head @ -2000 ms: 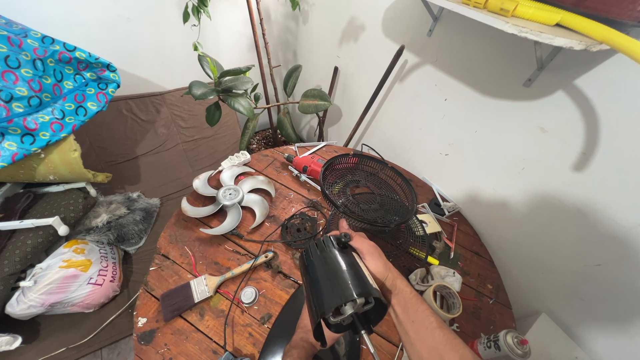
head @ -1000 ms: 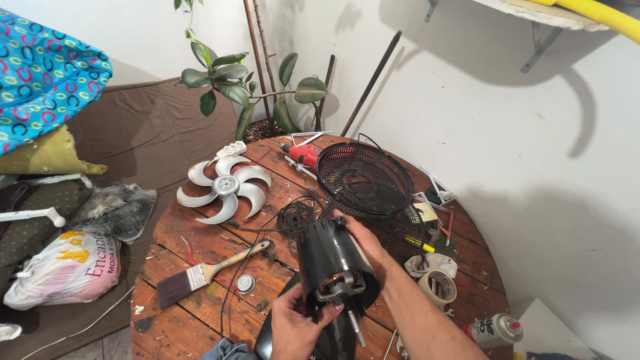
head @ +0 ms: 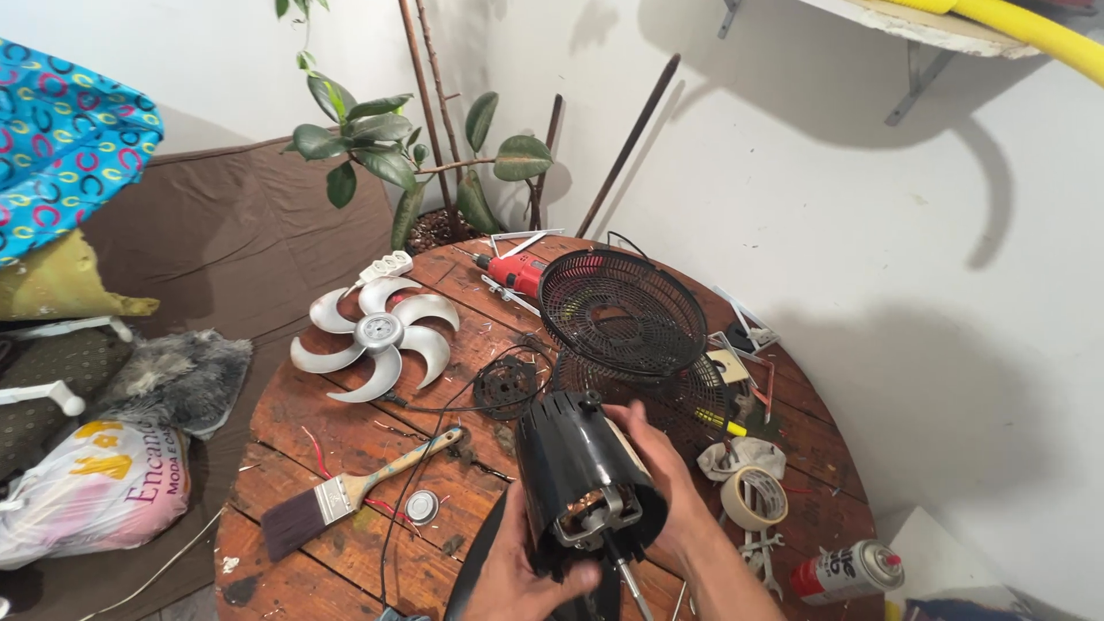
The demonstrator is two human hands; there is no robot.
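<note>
A black plastic fan motor housing point(head: 569, 466) is held between my two hands, its end with copper windings and a metal shaft point(head: 631, 582) tilted down toward me. My left hand point(head: 526, 561) grips its lower left side, thumb under the rim. My right hand point(head: 660, 466) lies along its right side. Below it is a black fan base point(head: 474, 565), partly hidden. Beyond the housing lie a round black slotted plate point(head: 504, 387) and black fan grilles point(head: 623, 312). A silver fan blade point(head: 379, 332) rests at the left of the wooden table point(head: 293, 431).
A paintbrush point(head: 345, 500) and a small round metal lid point(head: 422, 507) lie at left. Behind are a red power tool point(head: 517, 272) and a white power strip point(head: 385, 268). On the right are masking tape point(head: 754, 498), wrenches point(head: 761, 561) and a spray can point(head: 845, 571). A cable crosses the table.
My left hand, mostly hidden under the housing two seconds ago, now shows at its lower left side. The housing remains in both hands.
</note>
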